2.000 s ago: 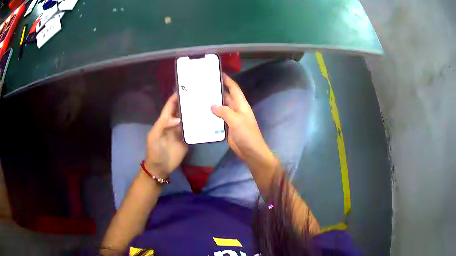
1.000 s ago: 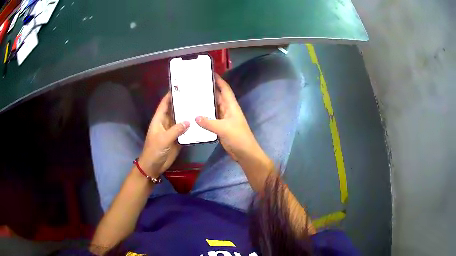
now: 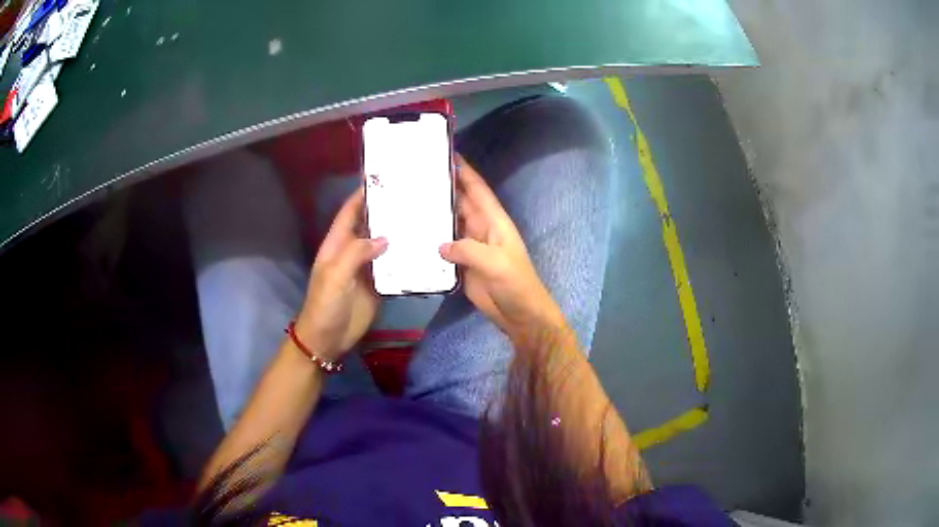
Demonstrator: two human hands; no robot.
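A smartphone (image 3: 412, 201) with a nearly all bright white screen is held upright over my lap, just below the bench edge. My left hand (image 3: 345, 273) grips its left side, with the thumb at the lower left edge of the screen. My right hand (image 3: 496, 252) grips its right side, with the thumb at the lower right edge of the screen. The fingers behind the phone are mostly hidden.
The green bench top (image 3: 360, 46) crosses the top of the view. White and blue printed flat pieces (image 3: 39, 103) lie at its far left. Yellow tape (image 3: 669, 232) runs along the grey floor at right. My legs are under the bench edge; a red stool part (image 3: 389, 365) shows between them.
Both thumbs have moved apart from the lower middle of the screen to its side edges. The view has shifted, so the pile at left is now closer to the picture's corner.
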